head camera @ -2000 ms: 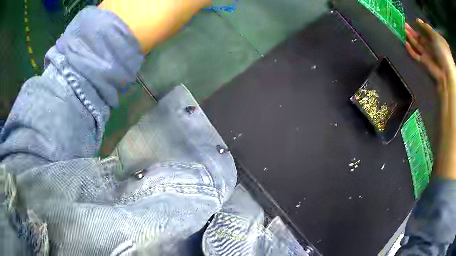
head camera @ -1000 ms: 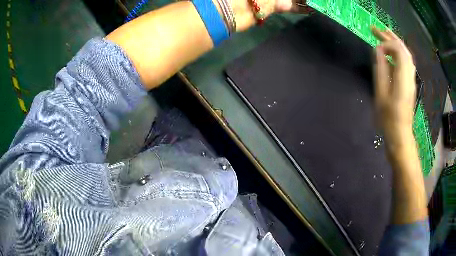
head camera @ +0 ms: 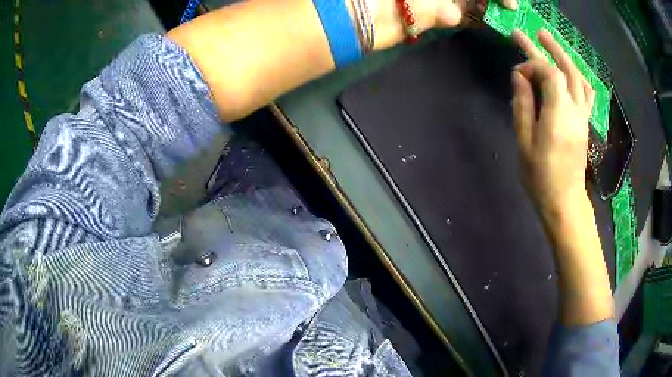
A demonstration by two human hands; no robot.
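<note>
A green PCB panel lies slanting across the upper right, over part of the black parts tray. My left hand, with a blue strap and red beads at the wrist, is at the panel's upper left end. Its fingertips show on the panel, and the frame's top edge cuts the hand off. My right hand is over the panel's near edge, fingers apart, two fingertips at the board. No part shows in its fingers. The hand and panel hide much of the tray.
A second green panel lies at the mat's right side. The black mat bears scattered light specks. The grey-green bench top shows along its near edge. Green boards stand at the far right, near a small dark item.
My left hand has come into view at the panel's end. My right hand has moved left from the far side onto the panel. The panel now lies nearer and over the tray.
</note>
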